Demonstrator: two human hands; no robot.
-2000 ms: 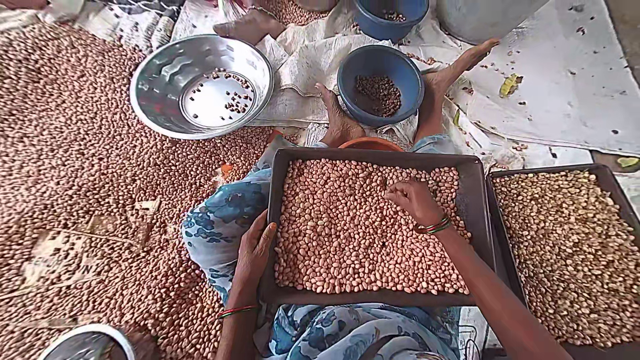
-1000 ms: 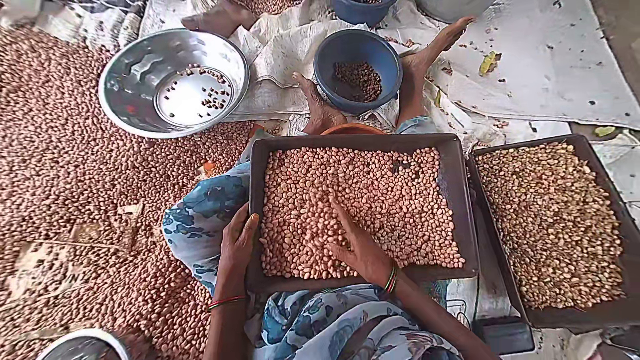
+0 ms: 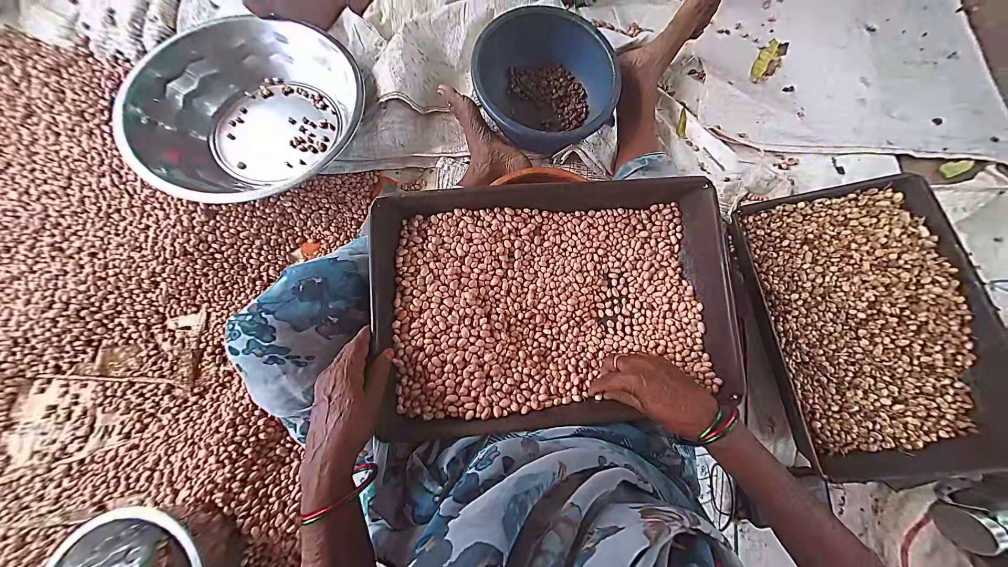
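Observation:
A dark rectangular tray (image 3: pixel 713 299) lies across my lap, spread with pinkish-brown nuts or beans (image 3: pixel 504 315). My left hand (image 3: pixel 346 386) grips the tray's left edge near the lower corner, thumb over the rim. At the tray's lower right, my right hand (image 3: pixel 654 394) rests on the nuts with its fingers curled down; whether it holds any cannot be told. Dark mesh or bare bottom shows through a thin patch above that hand.
A second dark tray (image 3: pixel 945 465) of paler brown pieces sits at the right. Beyond my lap are a steel basin (image 3: pixel 181 169), a blue bowl (image 3: pixel 543 140), and an orange rim (image 3: pixel 539 176). A large heap of nuts (image 3: pixel 197 252) covers the left floor. A metal container (image 3: pixel 130 543) stands lower left.
My right hand has moved from the middle of the nuts to the tray's lower right edge, its fingers now curled. My left hand stays at the tray's left edge.

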